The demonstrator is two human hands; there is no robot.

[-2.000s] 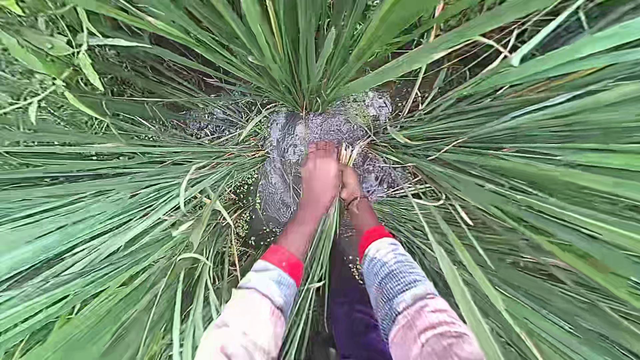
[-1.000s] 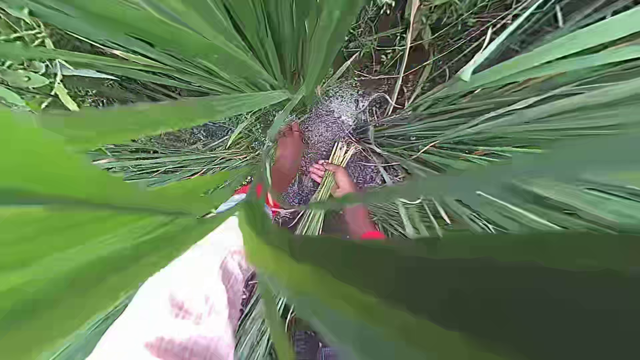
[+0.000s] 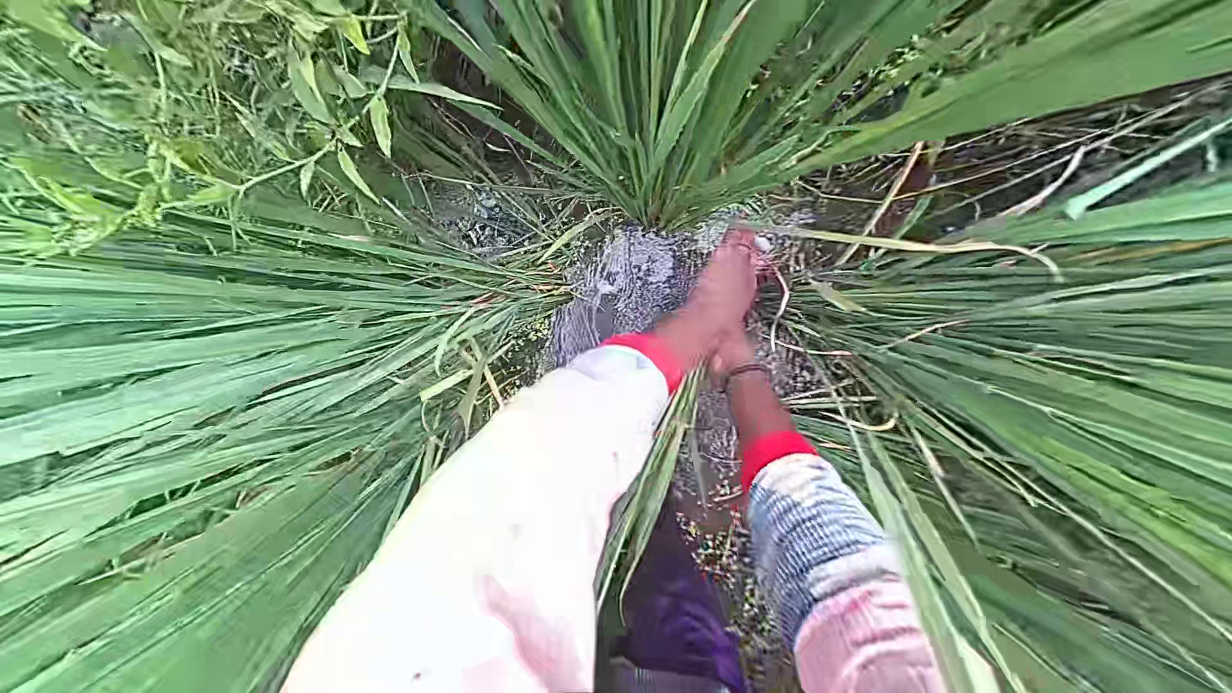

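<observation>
My left hand (image 3: 727,284) is stretched over shallow, scum-covered water (image 3: 630,274), crossing in front of my right hand, with its blurred fingers by a pale thing at their tips. What it grips cannot be made out. Just below, my right hand (image 3: 733,351) is partly hidden by the left wrist and closed around a bundle of long green blades (image 3: 664,467), whose leafy ends trail down toward my body. The stem end of the bundle is hidden behind my left hand. A thin dark band circles my right wrist.
A standing clump of tall grass-like plants (image 3: 654,144) rises straight ahead. Long blades spread from the left (image 3: 241,356) and from the right (image 3: 1039,385). Leafy weeds (image 3: 318,144) grow at the upper left. A dry bent blade (image 3: 924,245) lies right of my left hand.
Large blades that crossed the view one second ago no longer block it. My left hand, left of the bundle in both earlier frames, now reaches across in front of my right hand.
</observation>
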